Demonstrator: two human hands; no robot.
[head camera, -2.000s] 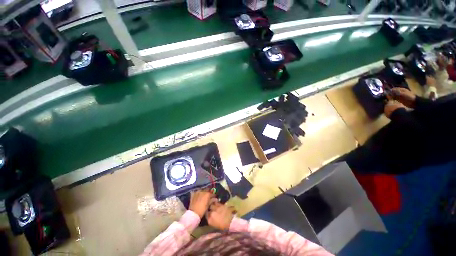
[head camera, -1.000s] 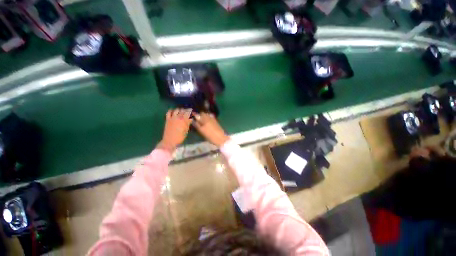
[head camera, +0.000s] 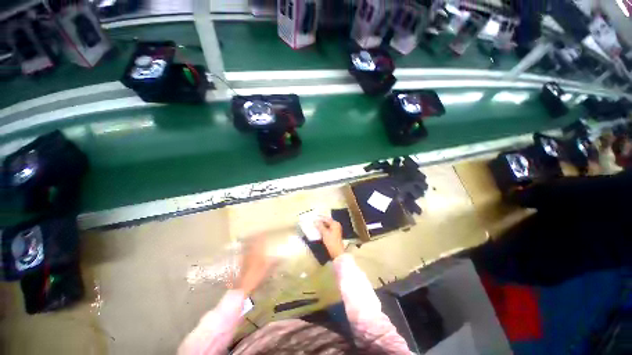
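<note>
My right hand (head camera: 332, 236) is at a white slip of release paper (head camera: 310, 225) that lies by black foam pads (head camera: 342, 223), left of the open carton. Its fingertips touch the slip; a firm grip cannot be made out. My left hand (head camera: 255, 267) is blurred over the bench, to the left, and its fingers cannot be made out. A speaker front panel with a silver driver (head camera: 260, 113) sits on the green belt with its rear housing (head camera: 281, 142) on the near side.
An open shallow carton (head camera: 380, 206) holds black foam and a white label. Foam strips (head camera: 409, 182) are heaped behind it. A large open carton (head camera: 443, 308) is at the bench edge. More opened speakers (head camera: 50, 260) stand left. Another worker's dark sleeve (head camera: 575, 225) is at right.
Both hands have left the speaker on the belt and come back over the bench. Two seconds ago that speaker's place on the bench was occupied by an opened speaker under my hands.
</note>
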